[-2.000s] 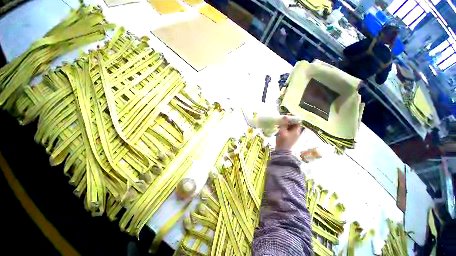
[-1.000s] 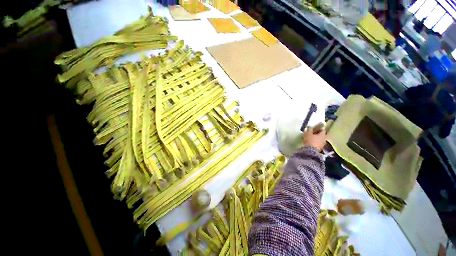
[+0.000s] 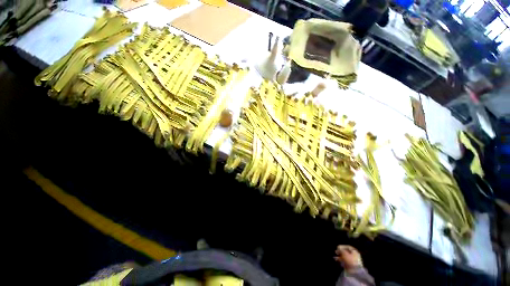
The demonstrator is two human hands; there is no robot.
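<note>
Yellow-green straps lie crisscrossed in a left stack [image 3: 162, 84] and a middle stack [image 3: 296, 145] on the white table [image 3: 391, 120], ends overhanging the near edge. My right hand [image 3: 348, 257] is small and blurred at the bottom, off the table's near side, with fingers curled; whether it holds anything cannot be told. My left hand is not in view; a bit of purple sleeve shows at the bottom left. A pale pointed bottle or container [image 3: 268, 67] stands beyond the stacks.
Olive bag panels [image 3: 351, 53] with a dark middle lie at the far side. A round brownish thing [image 3: 225, 118] sits between the stacks. A loose strap pile [image 3: 439, 187] lies at right, near a black-and-yellow item [image 3: 472, 167]. Tan board [image 3: 209, 23] lies at the far left.
My right hand has left the pale container and the bag panels and is back below the table's near edge. The view has shifted, showing more of the right side and my apron.
</note>
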